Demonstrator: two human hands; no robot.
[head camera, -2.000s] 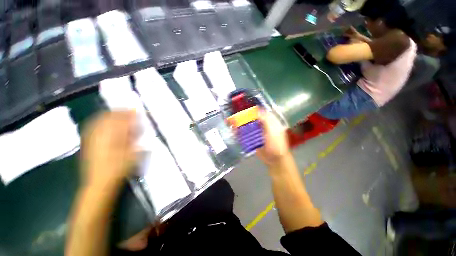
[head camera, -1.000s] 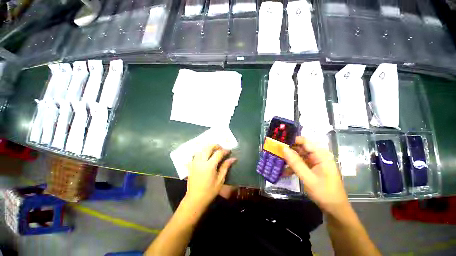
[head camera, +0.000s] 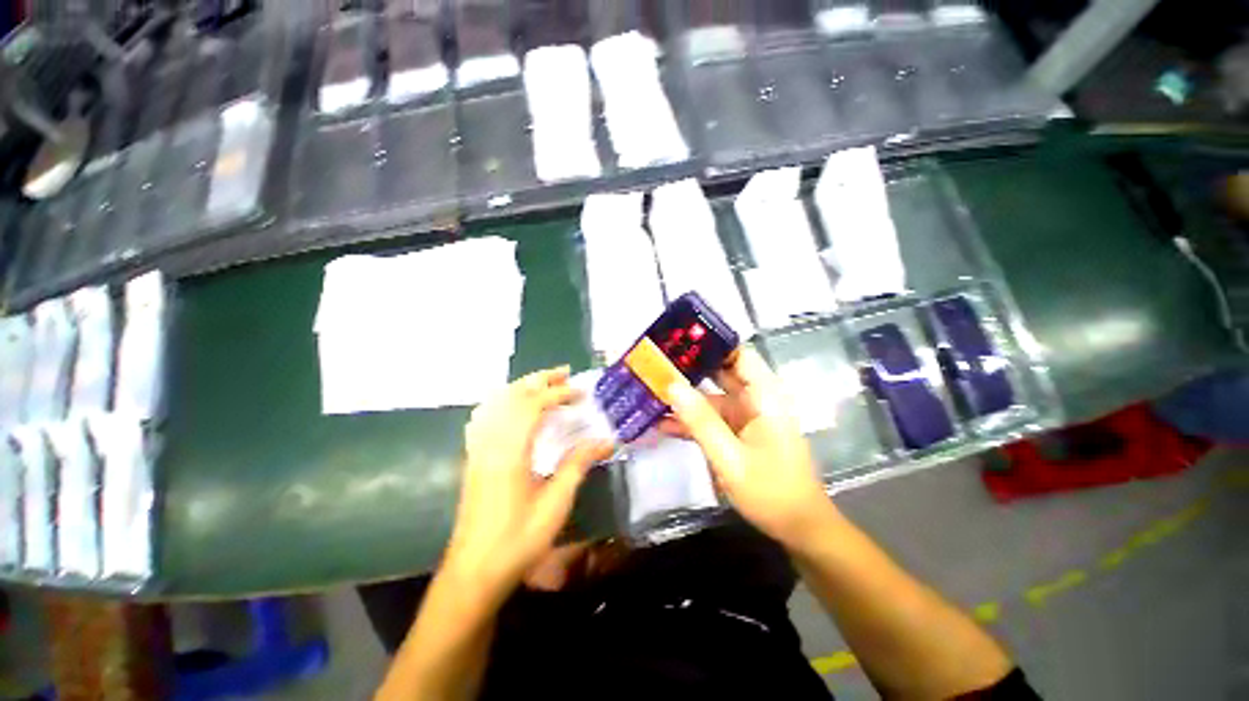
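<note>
My right hand (head camera: 751, 445) holds a purple keypad phone (head camera: 669, 364), tilted, with its dark screen and orange patch facing up. My left hand (head camera: 521, 459) holds a thin white sleeve (head camera: 564, 427) at the phone's lower keypad end. The sleeve is partly hidden by my fingers, and whether the phone's end is inside it is unclear. Under and beyond my hands is the clear working tray (head camera: 945, 219), with white sleeves in its pockets and two dark purple phones (head camera: 907, 386) in the near right pockets.
A white sleeve stack (head camera: 418, 326) lies on the green surface (head camera: 315, 493) left of the tray. Another tray of white-wrapped items (head camera: 126, 479) is at far left. Dark-clear blister trays (head camera: 849, 96) line the far side. A red stool (head camera: 1089, 452) stands beyond the near edge.
My left hand has lifted the sleeve from beside the stack and brought it to the phone. The phone is now tilted further right. The camera view has shifted.
</note>
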